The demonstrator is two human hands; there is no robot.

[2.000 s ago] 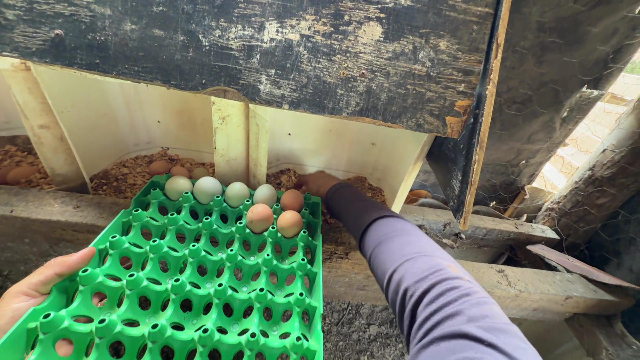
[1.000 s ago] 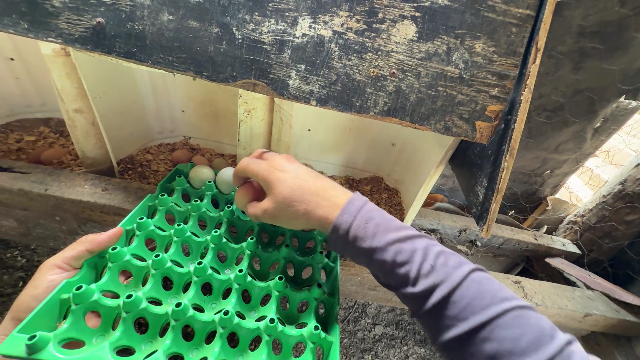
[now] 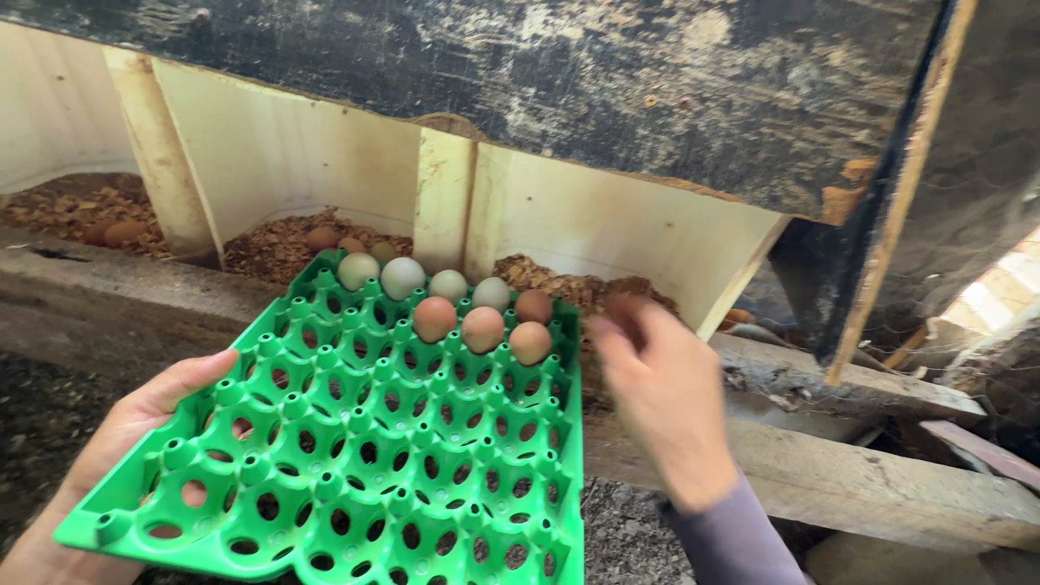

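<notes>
A green plastic egg tray (image 3: 366,439) is held at its left edge by my left hand (image 3: 138,439), thumb on the rim and fingers beneath. Along its far end sit pale greenish eggs (image 3: 402,279) and brown eggs (image 3: 483,329), mostly on the right side of the first two rows. My right hand (image 3: 666,390), blurred, is just right of the tray at the front of the right nest box, its fingers pointing toward the wood shavings (image 3: 548,280). Whether it holds anything cannot be seen. More brown eggs (image 3: 322,237) lie on shavings in the middle nest box.
The left nest box holds brown eggs (image 3: 124,234) on shavings. Cream dividers (image 3: 443,203) separate the boxes. A worn black board (image 3: 520,81) hangs above them. Wooden beams (image 3: 861,479) run below, with wire mesh (image 3: 991,187) at the right.
My right hand has moved right, from above the tray's far rows to the nest box front. Brown eggs in the second row have increased since the first frame.
</notes>
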